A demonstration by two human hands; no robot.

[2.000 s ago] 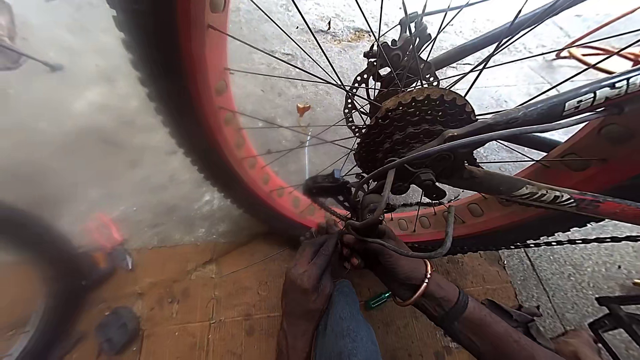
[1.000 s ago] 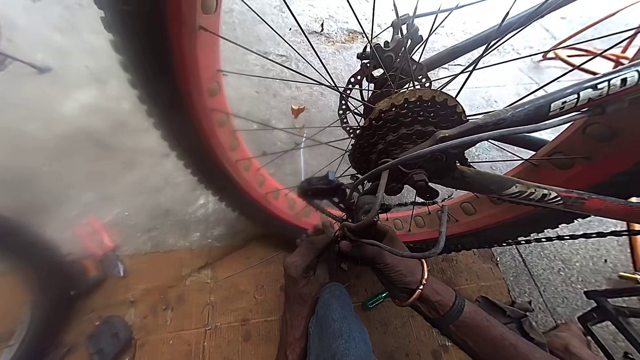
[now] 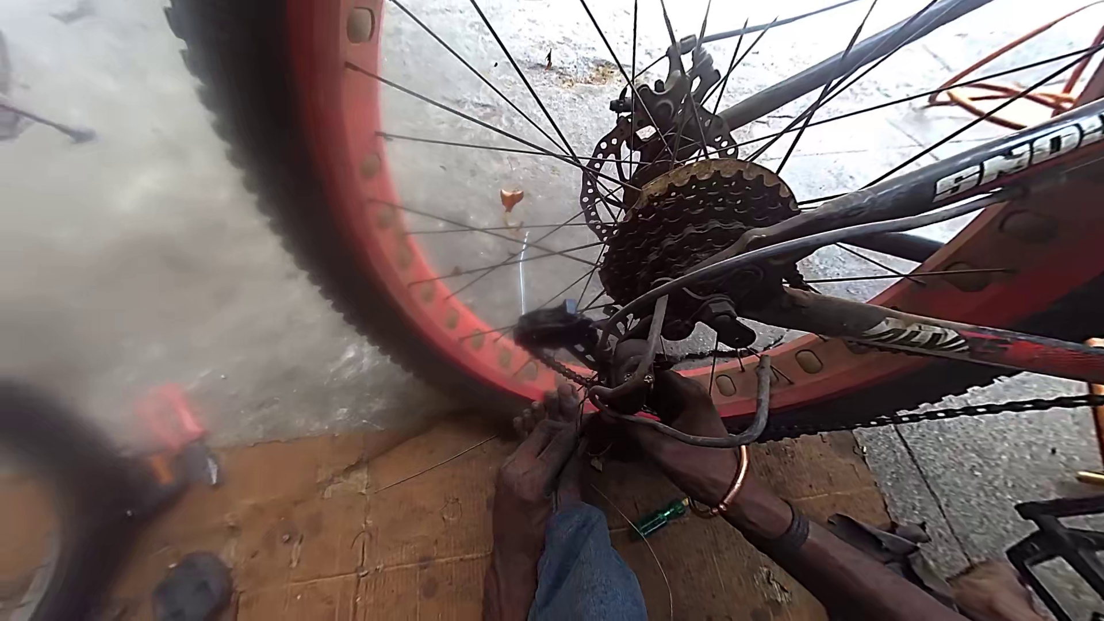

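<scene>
My left hand (image 3: 528,470) is below the rear derailleur (image 3: 634,362), beside a jeans-covered leg. Its fingertips are close to the red wheel rim (image 3: 414,285); whether they pinch anything is unclear. My right hand (image 3: 686,427), with a copper-coloured bangle on the wrist, reaches up against the derailleur's underside, and its fingers are hidden behind the derailleur and a loop of grey cable housing (image 3: 763,401). Above the hands sits the dirty rear cassette (image 3: 703,228). A screwdriver with a green handle (image 3: 662,519) lies under the right wrist, a thin wire close by.
Brown cardboard (image 3: 414,535) covers the ground under the hands. The chain (image 3: 975,414) runs off to the right, above a black pedal (image 3: 1061,535). Another tyre (image 3: 65,492) and a blurred red object (image 3: 170,417) are at the left. An orange hose (image 3: 992,95) lies at upper right.
The fingers of both hands were together just below the derailleur. Now they are apart, with the right hand's fingers farther right, tucked behind the derailleur.
</scene>
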